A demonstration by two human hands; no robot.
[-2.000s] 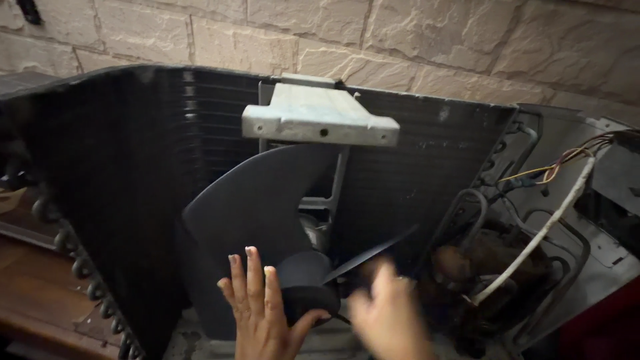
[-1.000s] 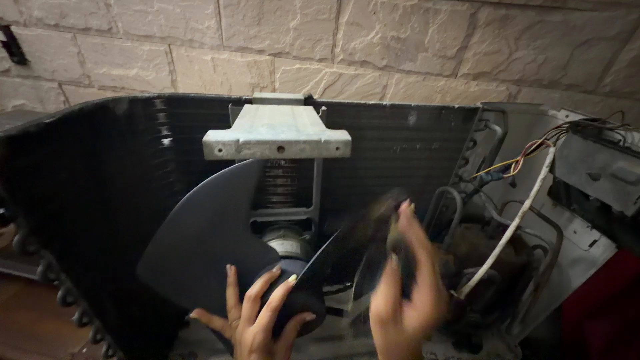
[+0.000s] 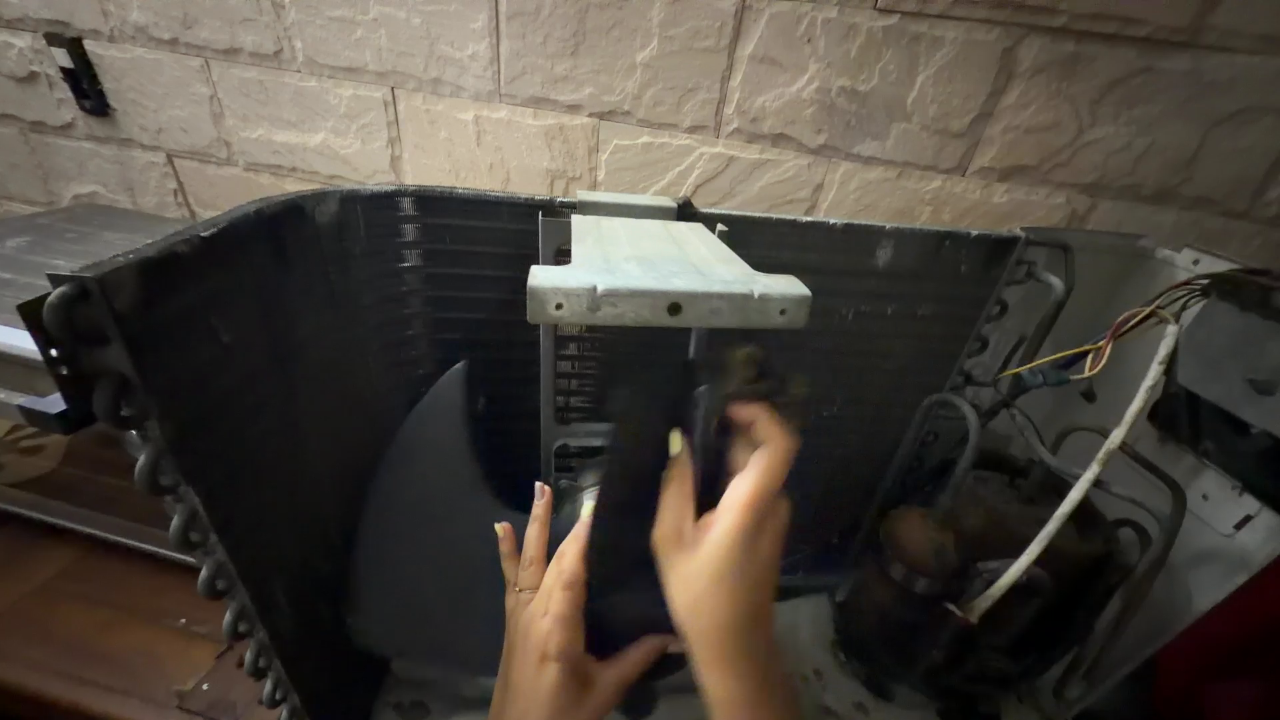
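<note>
A dark plastic axial fan (image 3: 430, 540) stands inside an outdoor air-conditioner unit, one broad blade at the left and another seen steeply between my hands. My left hand (image 3: 560, 610) holds it low, near the hub, fingers raised along the blade and thumb to the right. My right hand (image 3: 730, 540) is at the right side of the upright blade, fingers bent. A small blurred brownish thing (image 3: 752, 372) shows at its fingertips; what it is and whether it is gripped cannot be told. The hub is mostly hidden. Above is a pale metal motor bracket (image 3: 668, 296).
A black finned condenser coil (image 3: 860, 300) curves around the back and left, with bent tube ends (image 3: 185, 525) at its left edge. At the right are a dark compressor (image 3: 960, 600), copper-like pipes, a white sleeved cable (image 3: 1080, 490) and loose coloured wires (image 3: 1105, 345). A stone-block wall stands behind.
The fan has turned, so one blade now stands nearly upright between my hands. My right hand has moved closer to my left hand. My left hand stays near the hub.
</note>
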